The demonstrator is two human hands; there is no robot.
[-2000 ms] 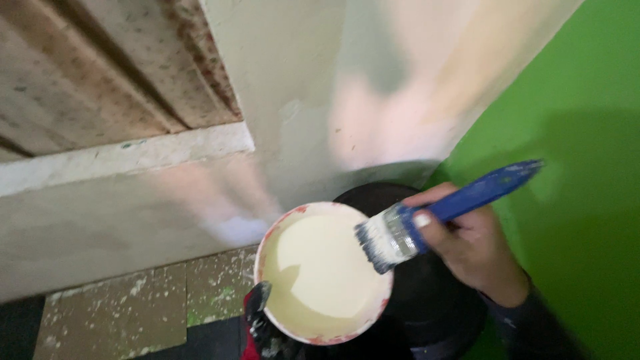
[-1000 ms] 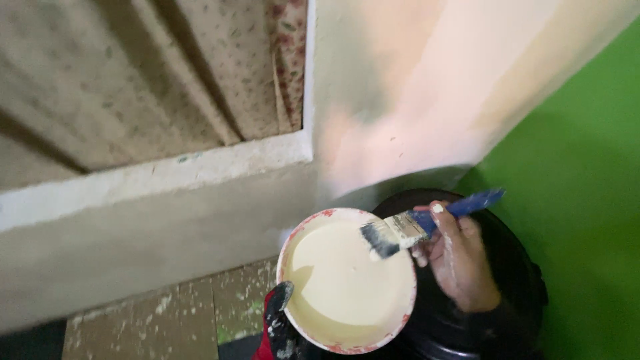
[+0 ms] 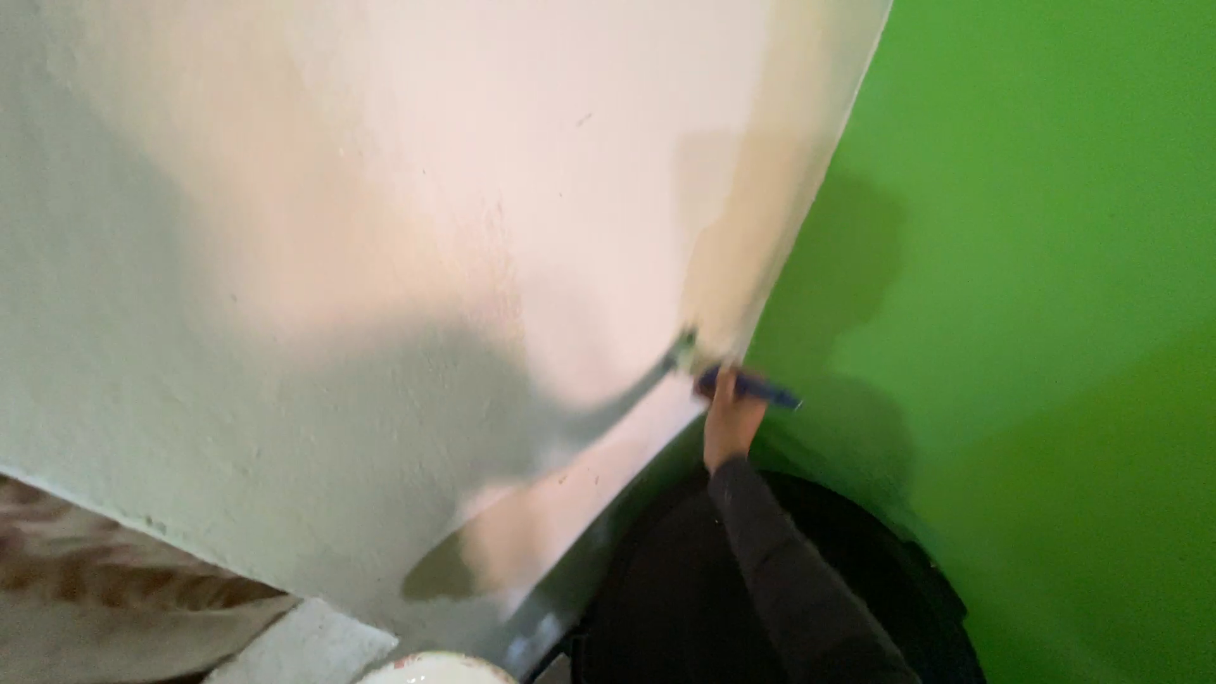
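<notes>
My right hand (image 3: 733, 418), in a dark sleeve, is closed around the blue handle of a paintbrush (image 3: 746, 388). The brush is blurred; its bristle end lies at the pale wall (image 3: 589, 190), close to the corner with the green wall (image 3: 1026, 285). A cream-coloured strip runs down the pale wall beside that corner. At the bottom edge shows only the rim of the paint container (image 3: 437, 668). A small bit of something dark and pale is beside the rim; whether it is my gloved left hand cannot be told.
A large black round container (image 3: 684, 570) stands in the corner under my right arm. At the lower left are a patterned curtain (image 3: 95, 589) and a pale window ledge (image 3: 304, 646). Shadows fall across both walls.
My right hand has moved the brush from over the paint container to the pale wall near the corner. The view has swung up and right, leaving the paint container mostly out of frame.
</notes>
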